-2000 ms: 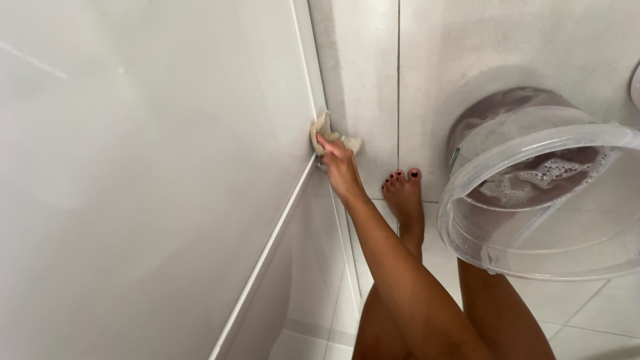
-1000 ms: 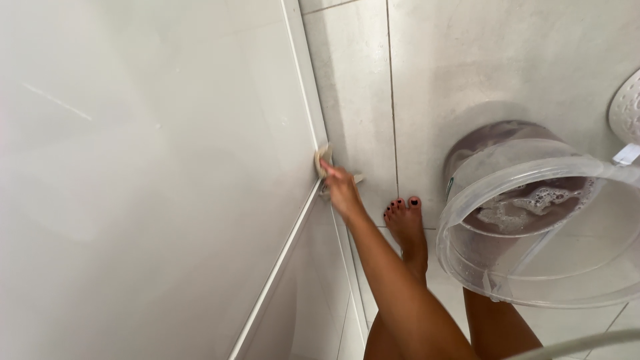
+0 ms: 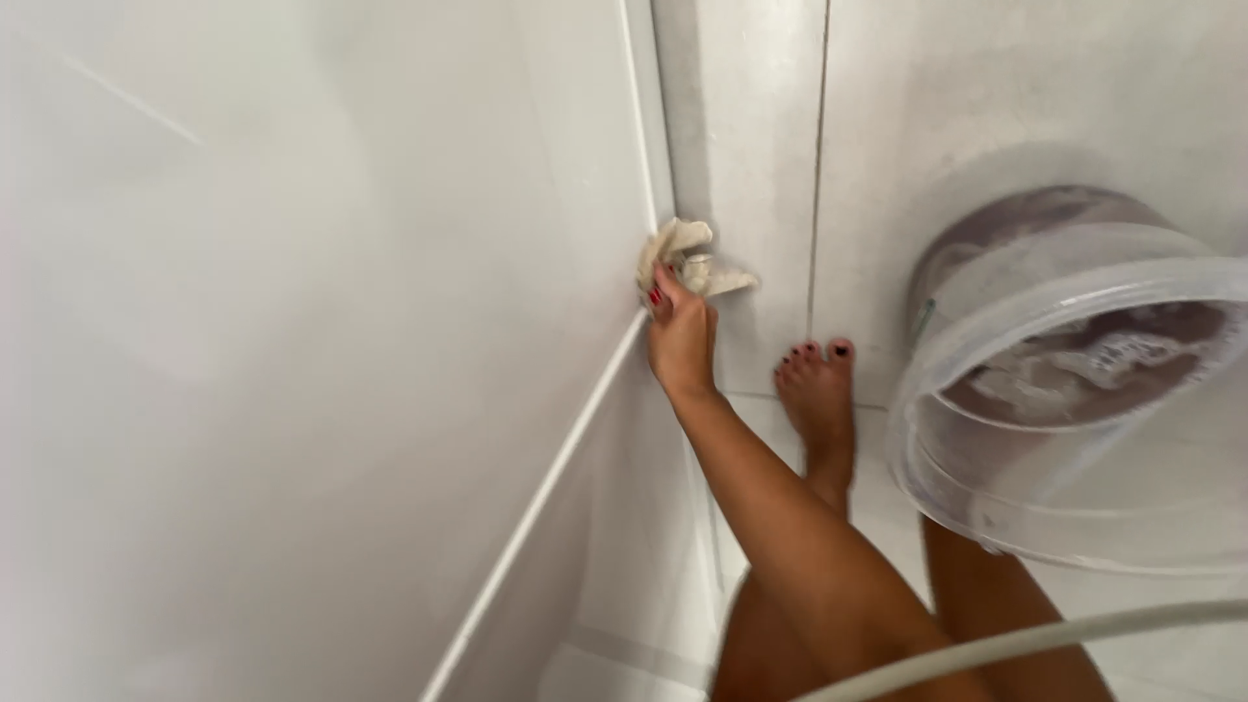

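My right hand (image 3: 684, 327) reaches in from the lower right and grips a crumpled beige cloth (image 3: 697, 278), its fingertips pushed into the folds. The cloth lies against the white edge strip of a pale, glossy panel (image 3: 292, 370), where a thin white strip (image 3: 531, 512) meets the edge at a slant. One loose end of the cloth points right, over the floor side. At the right is a clear plastic bucket (image 3: 907, 429) with dark, foamy liquid in it. My left hand is out of view.
A bare foot (image 3: 819, 395) stands on the pale tiled floor (image 3: 756, 127) between panel and bucket. Both legs show at the bottom. A pale, hose-like curved tube (image 3: 1063, 634) crosses the lower right in front of them. Dark tile joints run across the floor.
My right hand stays at the panel's edge, and the cloth now shows more spread out than one second ago. More of the pale curved tube shows at the lower right.
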